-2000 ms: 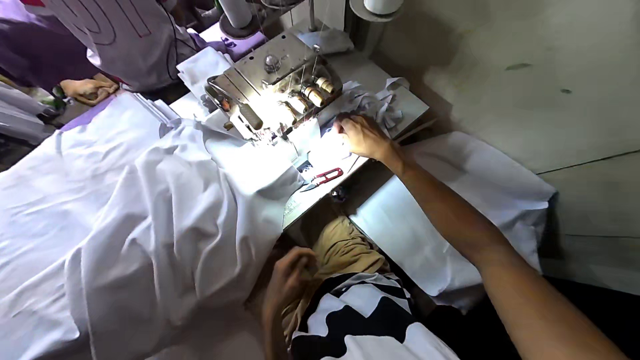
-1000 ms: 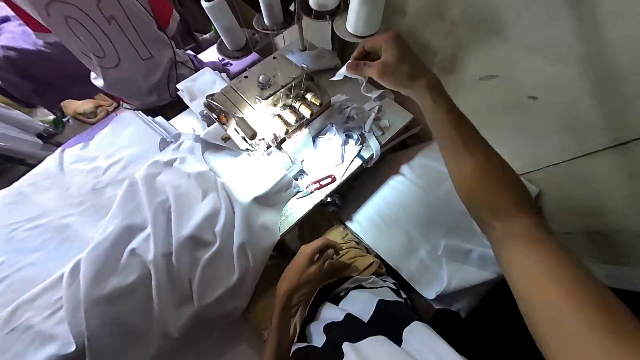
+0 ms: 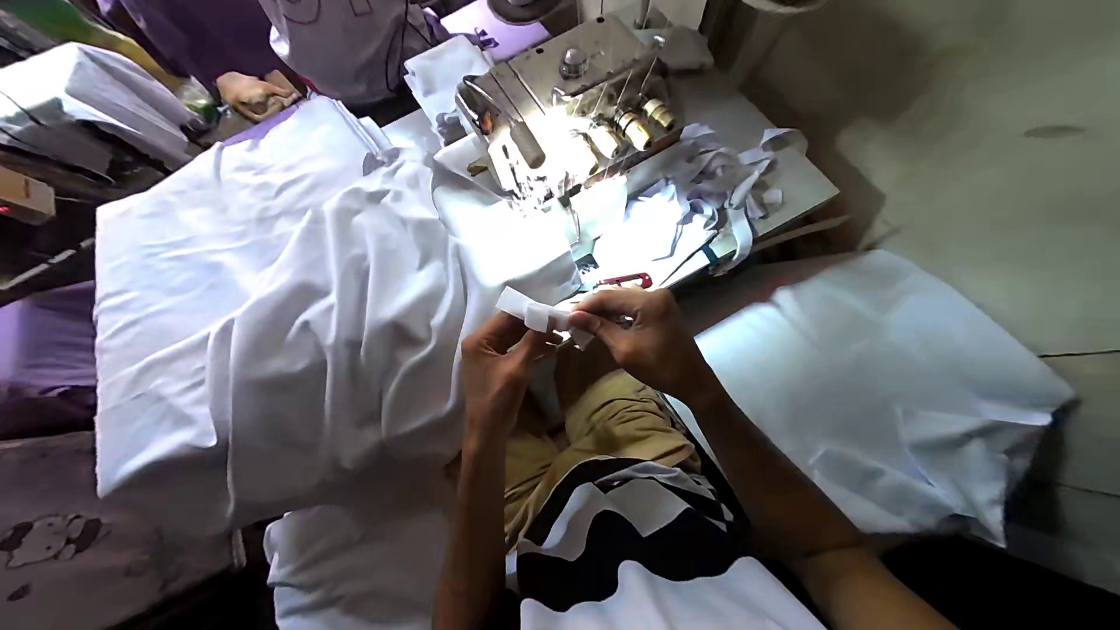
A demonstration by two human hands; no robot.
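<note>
Both hands meet above my lap, just in front of the machine table. My left hand (image 3: pixel 500 363) and my right hand (image 3: pixel 643 337) pinch a short white fabric strip (image 3: pixel 535 313) between them, one at each side. Just beyond my right hand lie thread snips with a red handle (image 3: pixel 626 281). An overlock-type sewing machine (image 3: pixel 577 96) with its lamp lit stands farther back. White cloth (image 3: pixel 332 297) spreads from its needle area over the left side. Narrow white fabric strips (image 3: pixel 722 175) lie heaped to the right of the machine.
More white fabric (image 3: pixel 884 394) lies low at the right, beside my arm. Folded white pieces (image 3: pixel 442 74) rest behind the machine's left side. A person's hand (image 3: pixel 255 94) is at the far left, near a person in a white and purple top. The table's corner (image 3: pixel 836 192) juts out at right.
My right hand has come back from the thread cones behind the machine with a small white piece. My left hand has risen from my lap to meet it.
</note>
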